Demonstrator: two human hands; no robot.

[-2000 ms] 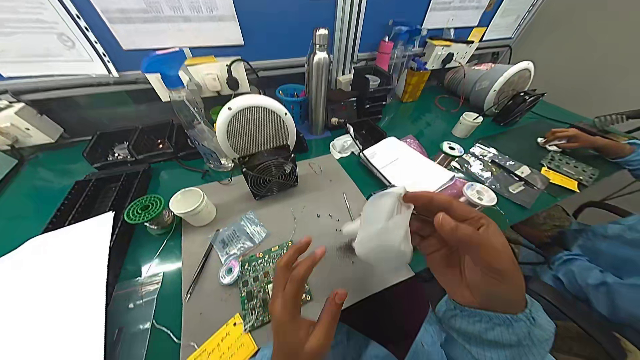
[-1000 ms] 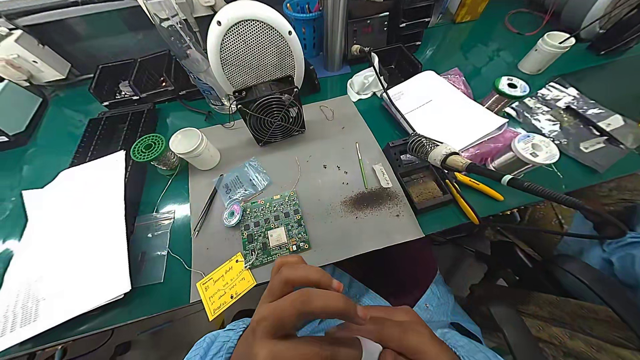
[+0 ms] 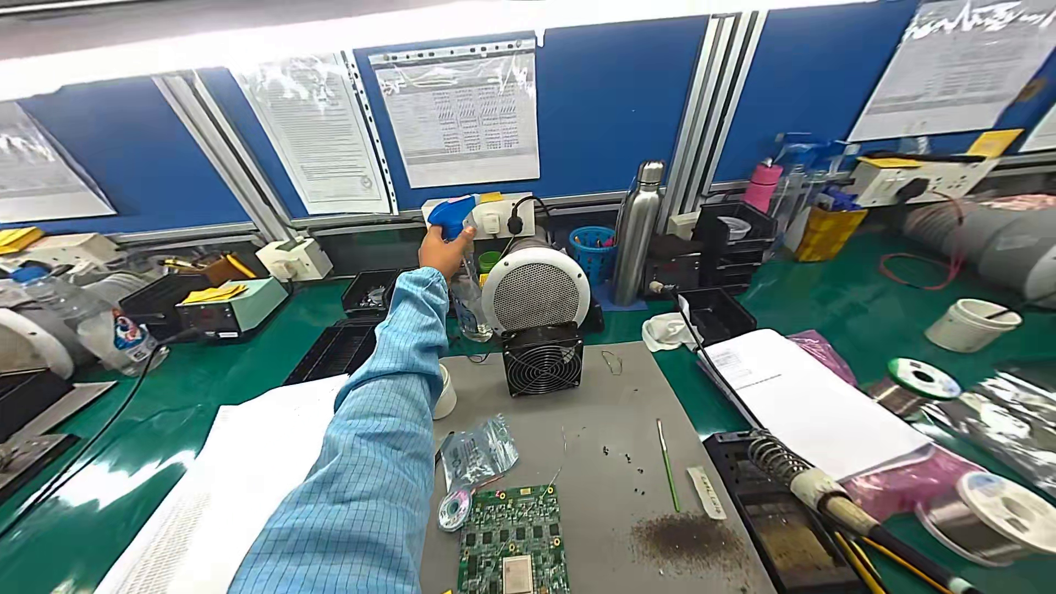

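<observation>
My left hand (image 3: 445, 251) reaches far out over the bench, its fingers closed round the neck of a clear spray bottle (image 3: 472, 309) with a blue trigger head (image 3: 452, 216). The bottle stands beside a round white-rimmed fume extractor inlet (image 3: 536, 290). A small black fan (image 3: 543, 360) sits in front of that inlet. On the grey mat lie a green circuit board (image 3: 513, 536), a silvery bag (image 3: 480, 452), a small reel of braid (image 3: 454, 510), a green-handled brush (image 3: 668, 466) and a patch of dark debris (image 3: 689, 538). My right hand is out of view.
At the right are a soldering iron in its holder (image 3: 813, 487), a paper stack (image 3: 813, 404) and solder spools (image 3: 986, 516). A steel flask (image 3: 639, 235) and blue basket (image 3: 592, 254) stand behind. Large white sheets (image 3: 223, 487) lie at the left, beside black trays (image 3: 334, 351).
My left hand has moved from the near edge of the bench out to the spray bottle and taken hold of it. My right hand has left the view. The view has tilted up.
</observation>
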